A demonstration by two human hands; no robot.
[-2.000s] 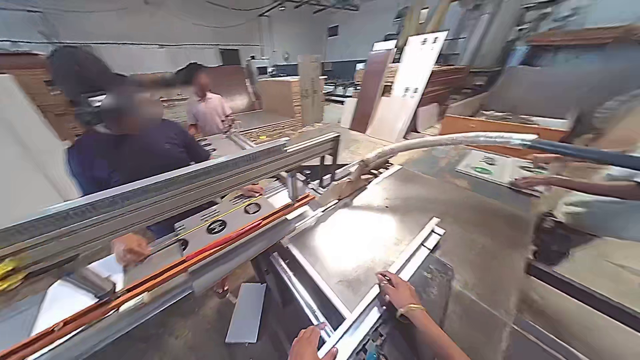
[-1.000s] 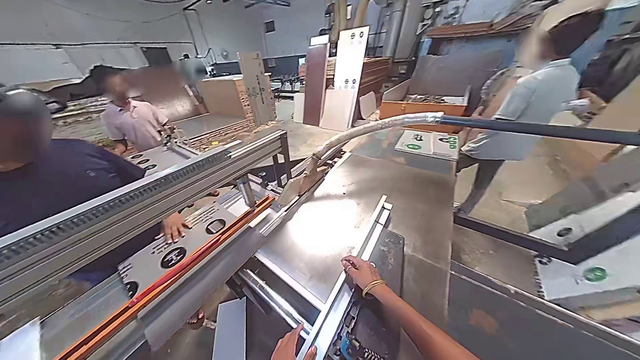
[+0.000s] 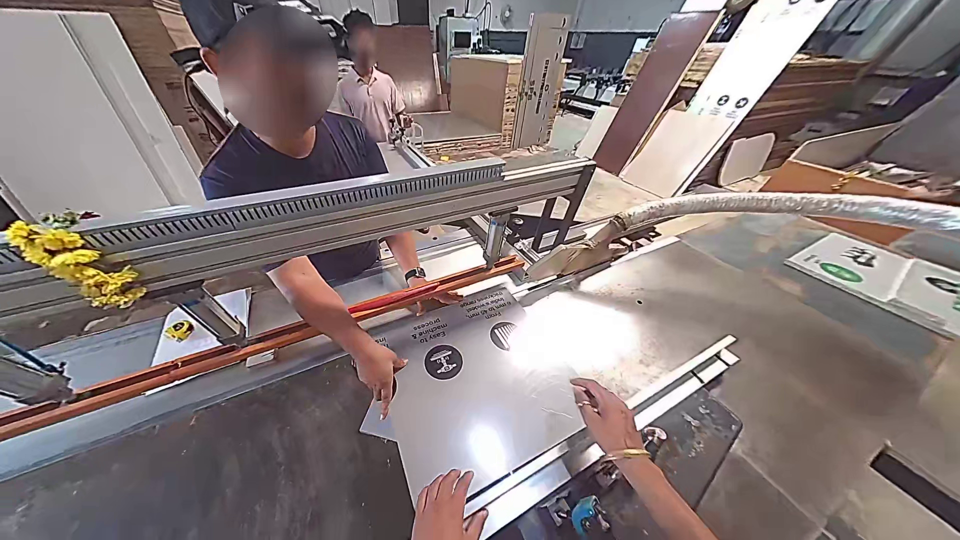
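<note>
A light grey panel with printed round marks lies flat on the machine's metal table. Near its right corner is my right hand, fingers on the panel's edge; a bangle circles the wrist. My left hand rests with spread fingers on the panel's near corner, beside the metal guide fence. Whether either hand grips the panel is not plain. Across the table, a co-worker's hand touches the panel's left side, and their other hand is by the orange-edged beam.
A slotted metal rail with yellow flowers spans the machine. A ribbed hose arches over the table's far side. Printed sheets lie at the right. A tape measure sits beyond the beam. Another person stands behind.
The printed panel now lies on my side of the beam, against the fence; earlier it was beyond the beam. The co-worker's arm now reaches over the beam. The view has turned left.
</note>
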